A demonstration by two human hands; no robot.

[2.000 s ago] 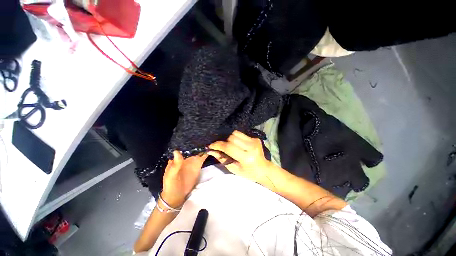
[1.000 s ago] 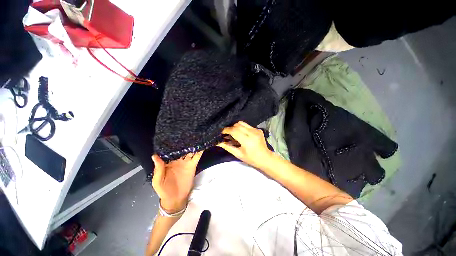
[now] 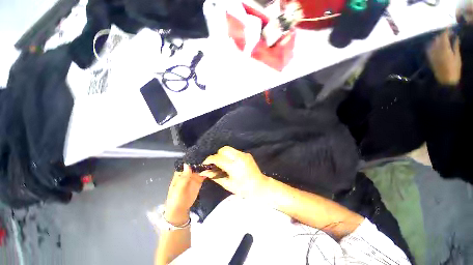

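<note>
The black nubby jacket [image 3: 280, 140] is bunched over my lap. A dark speckled braid trim [image 3: 203, 167] runs along its near edge between my hands. My left hand [image 3: 182, 189] holds the trimmed edge at its left end, fingers pinched on it. My right hand [image 3: 233, 168] grips the same edge just to the right, almost touching my left hand. A small dark brownish object [image 3: 220, 175] shows under my right fingers; I cannot tell what it is. No needle or thread can be made out.
The white table [image 3: 223, 98] carries scissors [image 3: 177, 77], a phone [image 3: 158, 101], a red pouch [image 3: 275, 52] and black cones with green ends [image 3: 359, 20]. Dark cloth [image 3: 36, 129] hangs at left. Another person's hand [image 3: 446, 58] is at upper right. Green cloth [image 3: 397, 191] lies at lower right.
The view has swung left, showing more table and the other person's hand. My hands have come closer together on the edge, and the spread jacket panel is now bunched.
</note>
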